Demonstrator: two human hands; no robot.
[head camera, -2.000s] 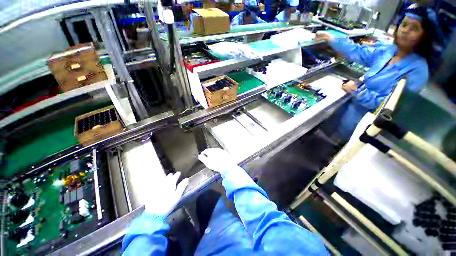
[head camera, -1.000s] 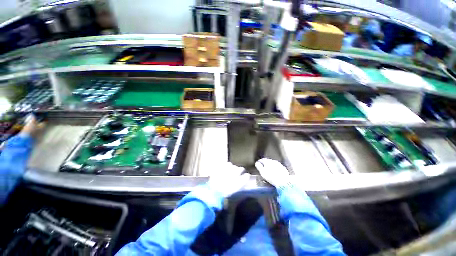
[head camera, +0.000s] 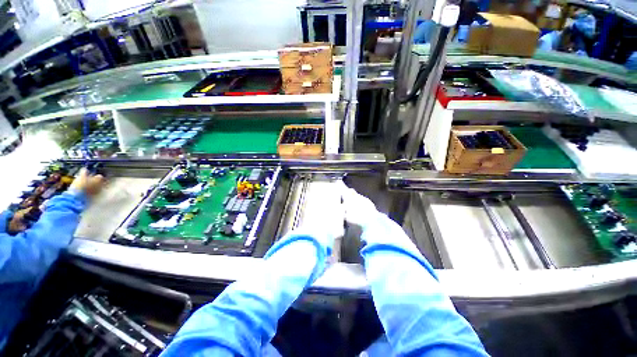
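My left hand (head camera: 327, 213), in a white glove, is over the conveyor's middle and blends into the pale plate below it. My right hand (head camera: 357, 209), also white-gloved, is close beside it. Their fingers are blurred, and I see nothing held. A green circuit board (head camera: 202, 202) lies in a dark carrier frame (head camera: 183, 245) on the conveyor, left of my hands. Part of another green board (head camera: 606, 217) shows at the right edge.
The metal conveyor rail (head camera: 475, 280) runs across in front of me. A person's blue sleeves (head camera: 43, 233) reach in at left over another board. A black bin (head camera: 167, 296) with dark frames is below. Parts boxes (head camera: 302, 139) stand on the shelves behind.
My view has turned left since the first frame. Since the second, my hands have moved from the front rail forward over the conveyor. The person at left shows more.
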